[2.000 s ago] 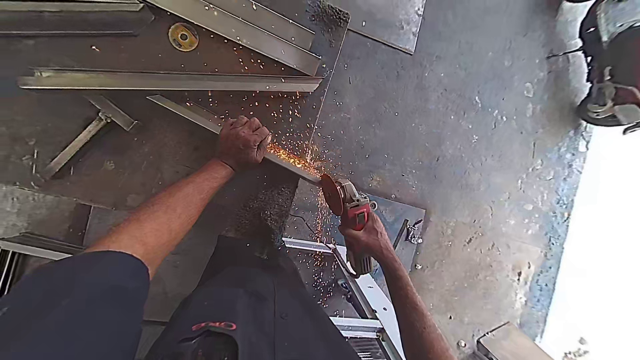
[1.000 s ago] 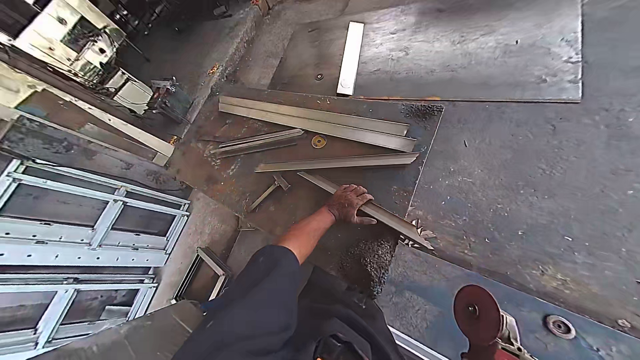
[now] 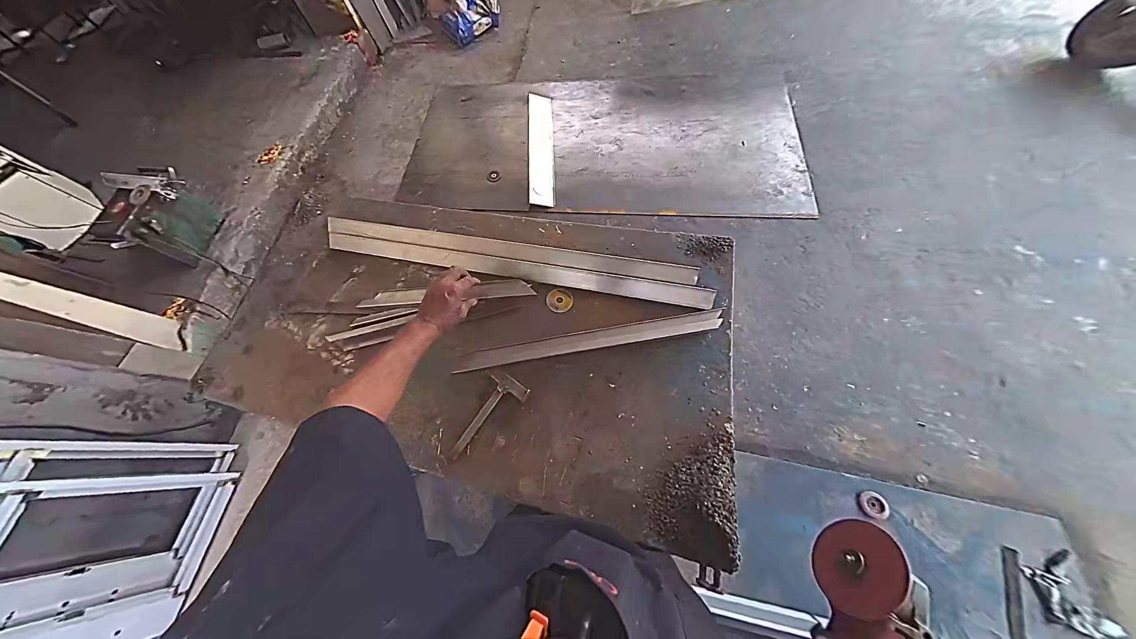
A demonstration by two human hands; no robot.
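Observation:
My left hand [image 3: 450,299] grips a short length of steel angle [image 3: 504,289] over the steel worktable, beside other short steel pieces [image 3: 368,330]. Two long steel angles [image 3: 532,266] lie just beyond it, and another angle [image 3: 595,339] lies nearer me. Between them is a yellowish disc [image 3: 559,301]. A T-shaped metal piece [image 3: 484,413] rests closer to my body. At the lower right an angle grinder with a reddish-brown disc [image 3: 861,568] shows at the frame's edge. My right hand is outside the picture, so its hold on the grinder is hidden.
Dark grit [image 3: 697,497] is heaped at the worktable's near right corner. A steel sheet [image 3: 674,146] bearing a pale strip [image 3: 540,151] lies beyond. White metal frames [image 3: 115,484] stand at left. A bluish plate [image 3: 799,497] at right holds a small disc [image 3: 874,505] and metal clamp-like hardware [image 3: 1061,595].
My left hand has moved left with the steel angle, to beside the other short pieces. Sparks flew at the grinder two seconds ago; none show now. The view has shifted widely.

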